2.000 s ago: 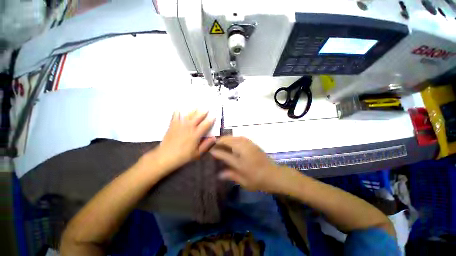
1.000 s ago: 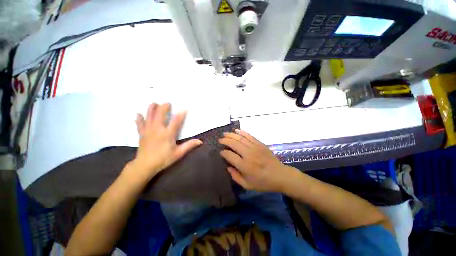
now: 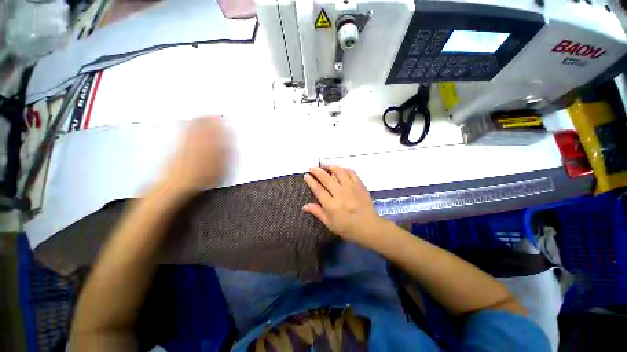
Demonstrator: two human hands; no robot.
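Observation:
A dark brown-grey fabric panel (image 3: pixel 254 220) lies along the table's front edge and hangs over it. Its white backing (image 3: pixel 103 161) faces up on the table behind the dark part. My left hand (image 3: pixel 205 151) is blurred, over the white backing; its fingers cannot be made out. My right hand (image 3: pixel 342 199) lies on the panel's right end, fingers together and pointing up-left, pressing on the fabric near its corner. The presser foot and needle area (image 3: pixel 333 103) is behind the panel, apart from both hands.
The sewing machine head (image 3: pixel 577 51) fills the back right. Black-handled scissors (image 3: pixel 410 120) lie right of the needle. Farther right are a clear box (image 3: pixel 509 130), a red item (image 3: pixel 573 155) and a yellow packet (image 3: pixel 598 148). More cut pieces (image 3: pixel 151 41) lie back left. Blue baskets (image 3: pixel 598 240) are below.
My hands have moved apart from their meeting point on the fabric. My left hand has moved left and up onto the white backing. The dark panel is now spread flatter.

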